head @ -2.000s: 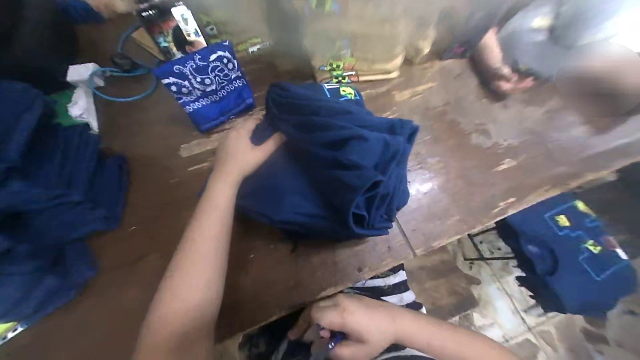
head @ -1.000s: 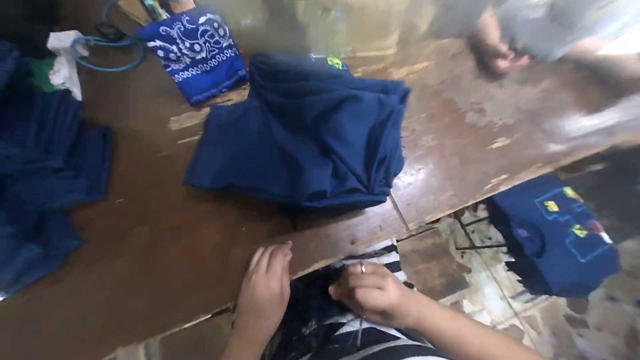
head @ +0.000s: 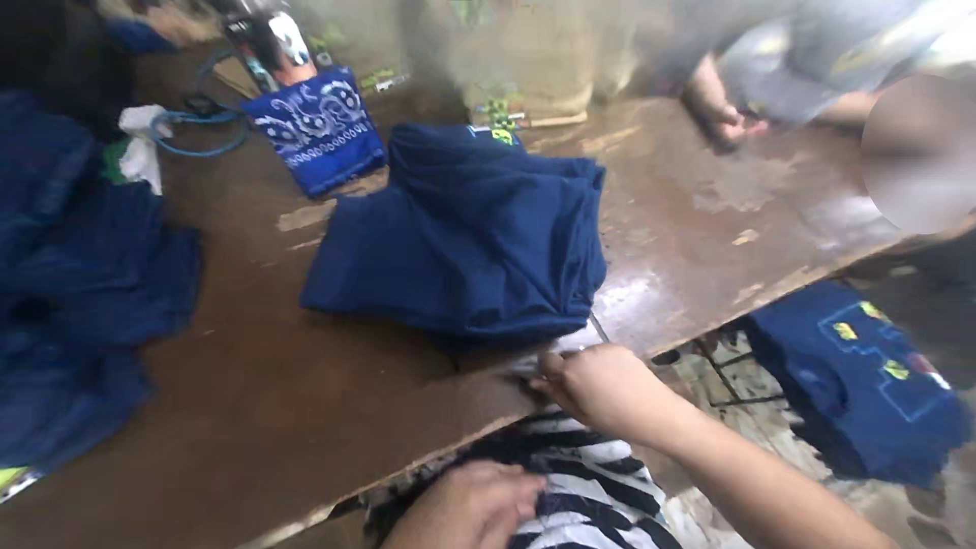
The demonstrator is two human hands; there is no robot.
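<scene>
A folded navy blue garment (head: 473, 244) lies on the brown wooden table (head: 305, 412), a printed patch showing at its far edge. My right hand (head: 591, 381) is at the table's front edge, just below the garment's near right corner, fingers curled; blur hides whether something small is in it. Below the edge, over the black-and-white striped cloth (head: 602, 480) on my lap, is my left hand (head: 476, 499), its fingers partly bent and no object visible in it. Behind the garment, to the left, stands a blue bandana-print pouch (head: 324, 130) holding items.
Stacked navy garments (head: 84, 259) cover the table's left side. A blue cord (head: 202, 149) and white crumpled material (head: 141, 141) lie near the pouch. Another person's hand (head: 736, 126) rests at the far right. Below the table's right edge is a navy printed garment (head: 854, 381).
My left hand has gone from the navy garment to my lap. My right hand has moved up from the striped cloth to the table's edge. The garment's near left part now lies spread out flatter.
</scene>
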